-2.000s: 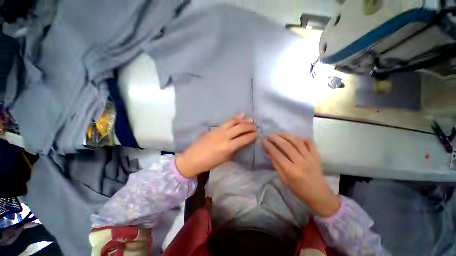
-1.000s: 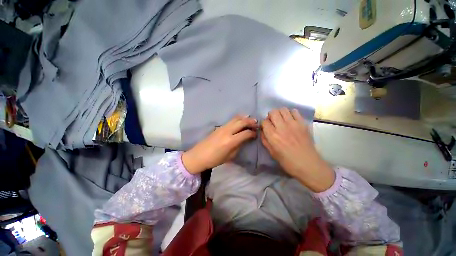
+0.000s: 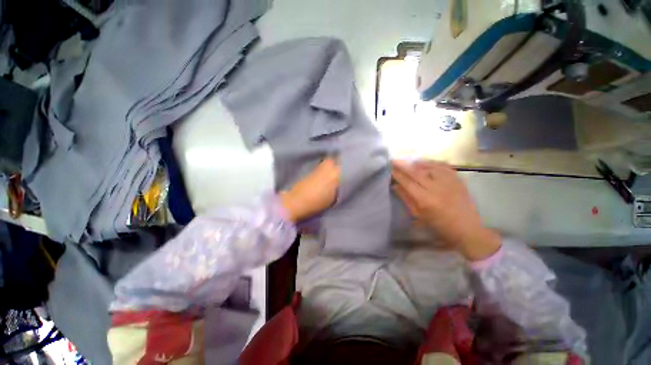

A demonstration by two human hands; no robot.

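Note:
The grey garment panel (image 3: 357, 207) lies on the white table and over its front edge, folded over on itself, with a turned-up corner at its top. My left hand (image 3: 315, 189) is closed on the panel's left part, its fingertips partly hidden by the cloth. My right hand (image 3: 435, 199) lies at the panel's right edge, its fingertips on the fold; whether it pinches the cloth is hard to see. The needle area (image 3: 448, 122) is to the right of the panel, in bright light.
A stack of grey cut pieces (image 3: 135, 107) lies at the left. The white machine head (image 3: 492, 50) is at upper right. A small dark grey piece (image 3: 527, 125) lies on the machine bed. Black snips (image 3: 615, 181) lie at the right. Pale cloth (image 3: 357, 292) covers my lap.
The panel was spread flat with a dark line down it; it is now folded over and its right part has moved left, off the lit area. My hands have moved apart.

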